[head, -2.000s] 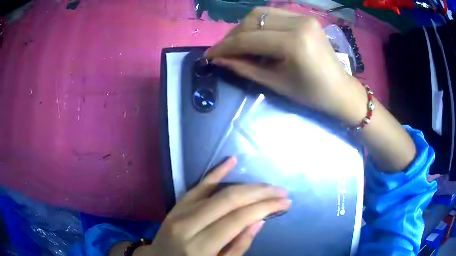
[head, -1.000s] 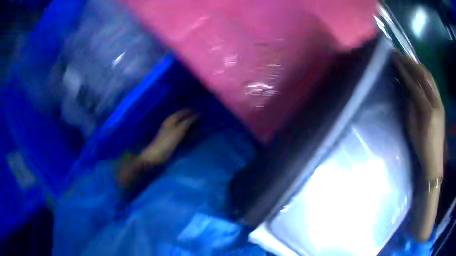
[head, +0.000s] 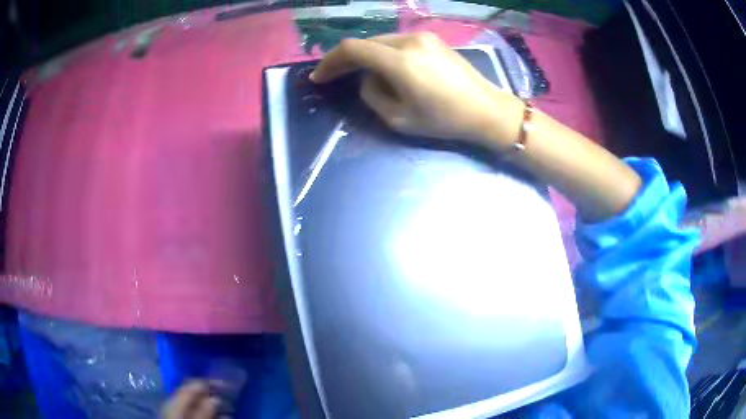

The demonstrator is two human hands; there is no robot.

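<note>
The dark grey glossy back panel [head: 352,245] lies face up in a frame with a white border and black outer edge, with a bright glare across its middle. Creased clear film shows near its upper left. My right hand [head: 417,86] is over the panel's top left corner, its index fingertip at the dark camera area, which it partly hides. I cannot tell whether a lens piece is between its fingers. My left hand [head: 196,401] is off the panel, low at the bottom edge, cut off and blurred; whether it holds anything is unclear.
Pink sheeting [head: 147,188] covers the bench. A clear round bag with black bits [head: 523,65] is beyond the panel's top right. A dark stack with pale edges [head: 654,90] stands at the right. A blue bin with clear plastic [head: 106,368] is below the bench edge.
The view has swung back over the bench. My left hand has left the panel and is down by the blue bin. My right hand is again at the camera corner, and the film lies flatter.
</note>
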